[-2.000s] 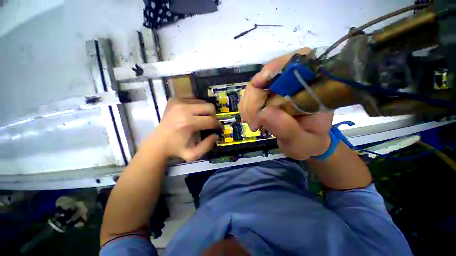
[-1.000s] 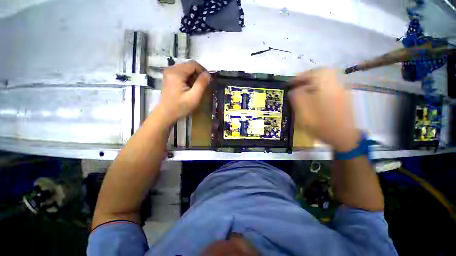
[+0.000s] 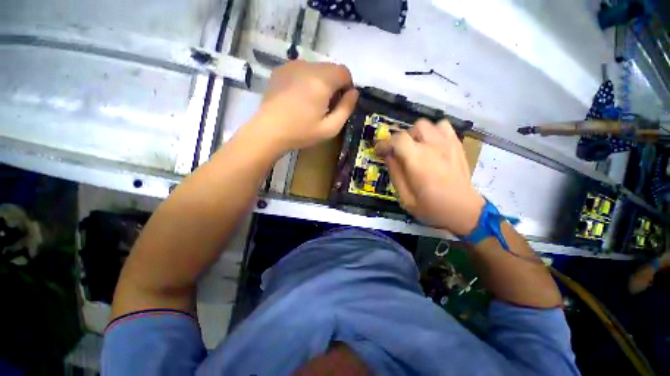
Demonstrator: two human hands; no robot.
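A black carrier frame [image 3: 340, 165] holds a circuit board panel [image 3: 372, 181] with yellow parts and lies on a tan sheet [image 3: 312, 170]. My left hand [image 3: 312, 103] is at the frame's upper left corner, fingertips on or just above its rim; whether they grip anything is hidden. My right hand [image 3: 433, 172] is over the right half of the panel, fingers bent together at a yellow part; whether they hold something cannot be told. It hides part of the board. A blue strap [image 3: 488, 222] is on my right wrist.
Metal cross bars [image 3: 202, 117] stand left of the frame. A powered screwdriver [image 3: 588, 128] hangs at the right. A thin dark tool [image 3: 430, 73] lies beyond the rail. More board panels [image 3: 596, 214] sit further right. A dotted cloth [image 3: 338, 7] is at the top. Another person's hand [image 3: 643, 277] is at the right edge.
The screwdriver, in my right hand two seconds ago, now hangs away at the right. My right hand has moved from the frame's right edge onto the panel. The view has turned and shifted.
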